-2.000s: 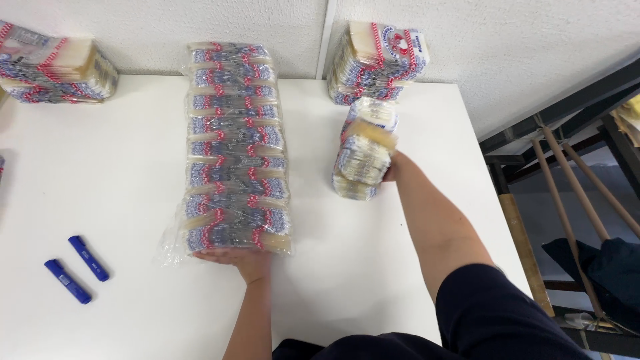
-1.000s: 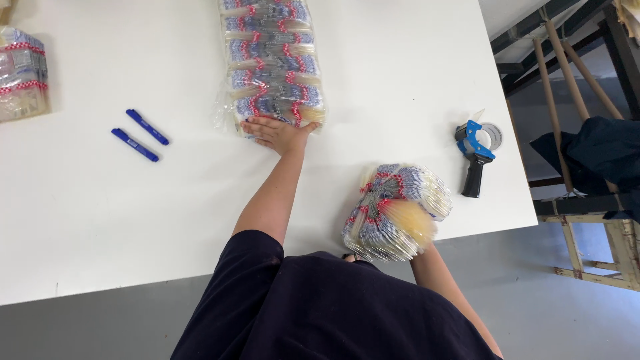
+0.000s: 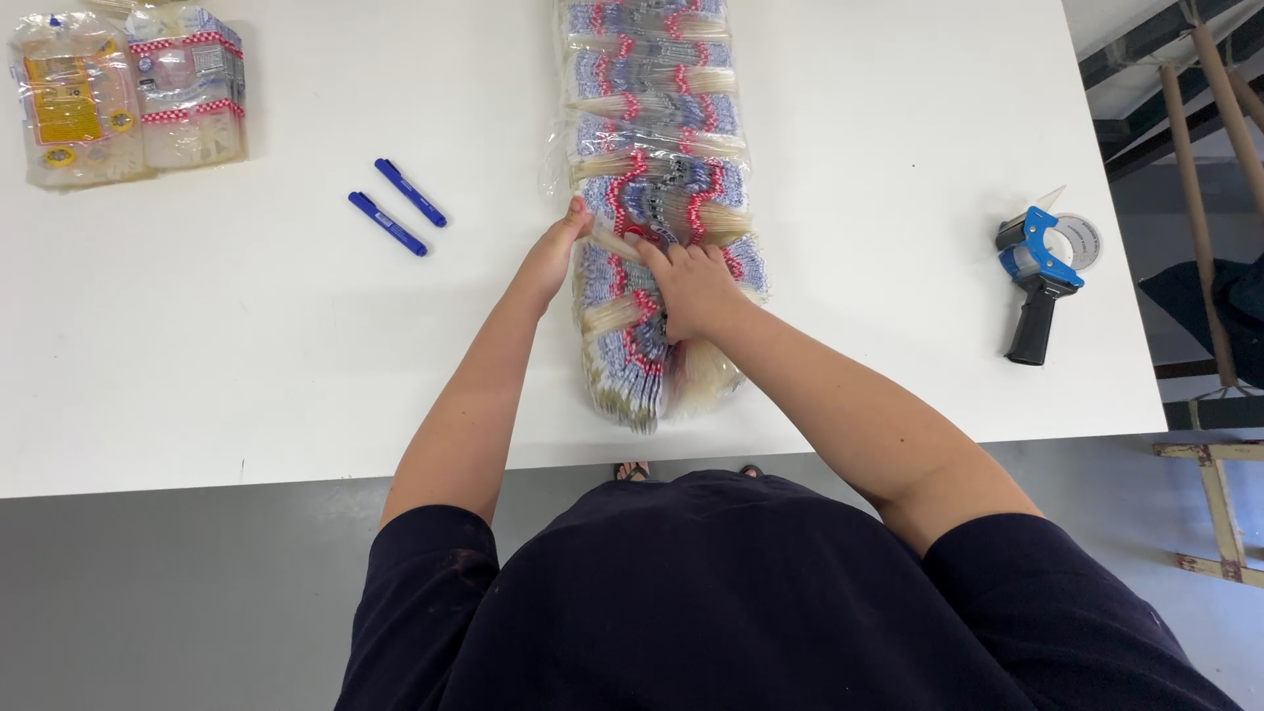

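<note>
A long row of folded, printed plastic bags (image 3: 657,128) in blue, white and red lies on the white table, partly inside a clear plastic sleeve. My left hand (image 3: 561,252) touches the row's left side, thumb up, near a pale folded edge. Across the top of the near bundles rests my right hand (image 3: 691,286), fingers bent and pressed on the bags; its fingertips are partly hidden among the folds. The nearest bundle (image 3: 632,380) fans out at the table's front edge, beside a pale bundle end under my right wrist.
Two blue markers (image 3: 400,212) lie left of the row. At the far left sit wrapped packs of printed plastic bags (image 3: 188,89). A blue tape dispenser with a black handle (image 3: 1035,281) lies at the right, near the table's edge (image 3: 1116,247). Beyond that edge stand a metal frame and poles.
My right hand has brought the loose bundle from the right to the near end of the row. My left hand has moved from the row's near end to its left side.
</note>
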